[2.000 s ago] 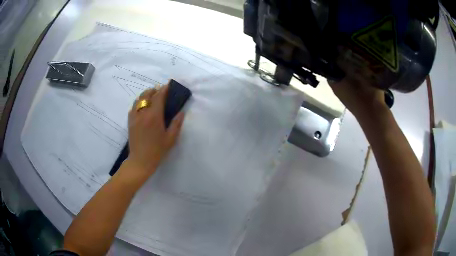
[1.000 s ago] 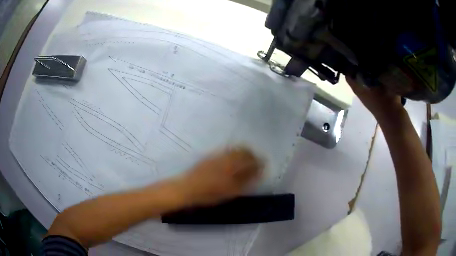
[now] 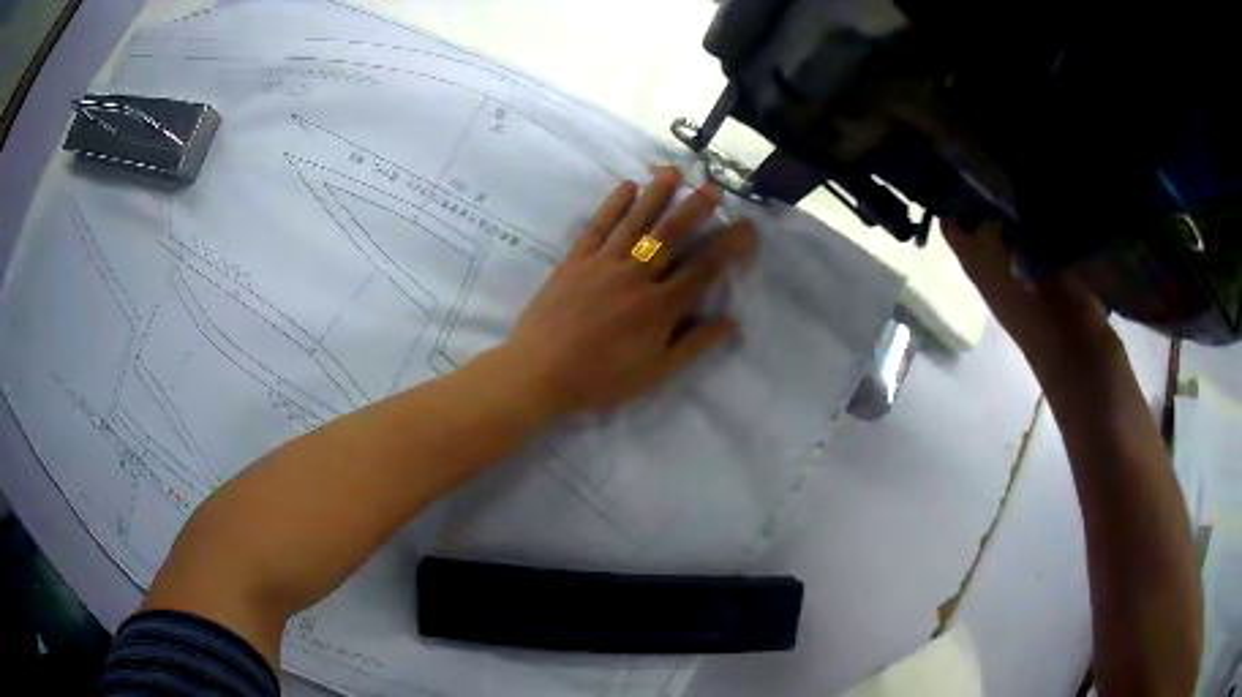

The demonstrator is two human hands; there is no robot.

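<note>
The dark cutting machine [image 3: 981,123] stands at the upper right, its looped metal guard [image 3: 715,161] over the edge of the paper marker [image 3: 368,272]. My left hand [image 3: 620,300], with a gold ring, lies flat on the marker, fingers spread, just below the guard, holding nothing. My right hand [image 3: 1028,279] reaches up under the motor housing; its fingers are hidden, so its grip does not show. The shiny base plate [image 3: 885,370] shows partly past the marker's right edge. The black weight [image 3: 610,606] lies across the marker's lower part.
A steel weight [image 3: 147,139] sits on the marker at the upper left. Cream fabric [image 3: 599,55] shows beyond the marker's top edge. A pale fabric piece [image 3: 926,670] lies at the bottom right, near a brown ragged edge [image 3: 992,524] on the white table. Papers [image 3: 1216,477] lie at the far right.
My left hand let go of the black weight, now lying lower across the marker, and moved up beside the guard. The base plate is now more covered by the marker.
</note>
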